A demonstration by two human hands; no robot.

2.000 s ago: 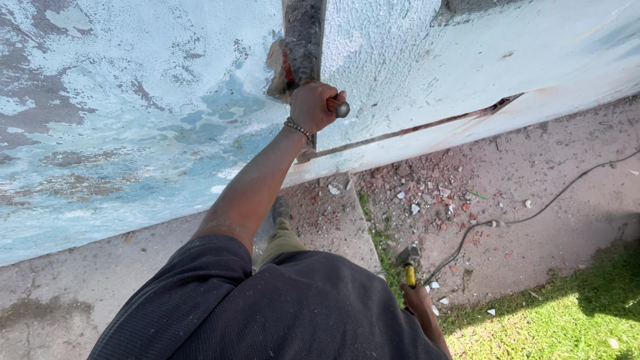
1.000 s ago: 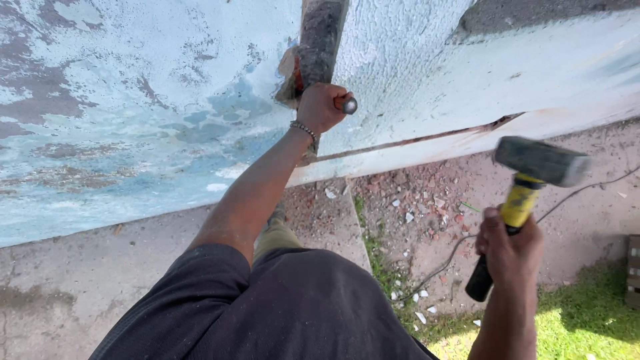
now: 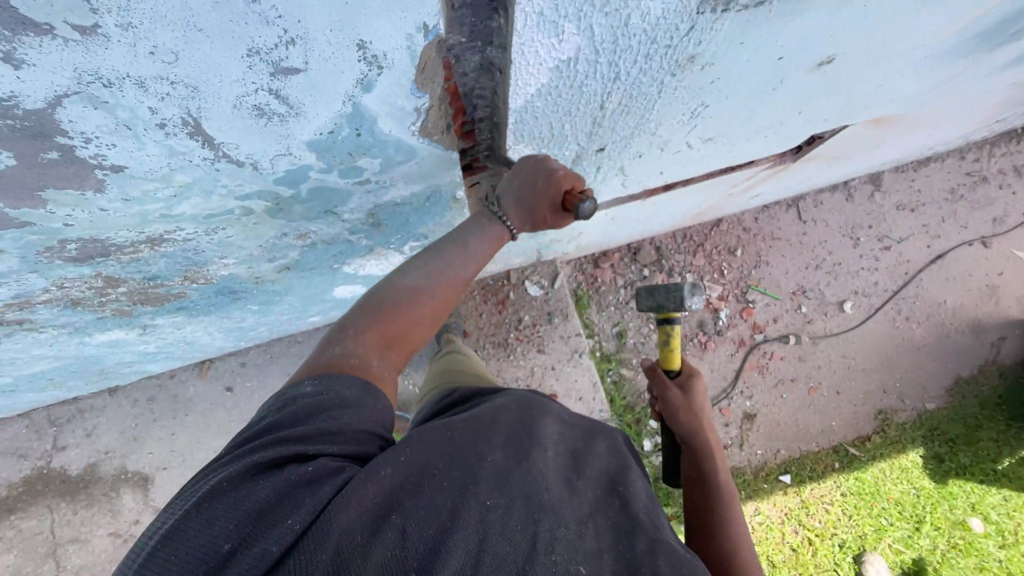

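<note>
My left hand (image 3: pixel 538 194) is closed around a chisel (image 3: pixel 582 205), whose round struck end sticks out of the fist; its working end is hidden behind the hand. It is held at the lower part of a vertical channel (image 3: pixel 480 72) cut in the painted wall (image 3: pixel 640 96), with red brick bared along the left edge. My right hand (image 3: pixel 680 396) grips a club hammer (image 3: pixel 670 298) by its yellow and black handle. The steel head is up, to the lower right of the chisel and apart from it.
Broken brick and plaster rubble (image 3: pixel 704 264) lies on the concrete ground along the wall's foot. A cable (image 3: pixel 880 308) with a connector crosses the ground at right. Grass (image 3: pixel 904 512) borders the concrete at lower right. A narrow groove (image 3: pixel 720 170) runs along the low wall.
The hammer in my right hand came up from low beside my body, swung out to the right, and is now back nearer the chisel. My left hand keeps its hold at the channel.
</note>
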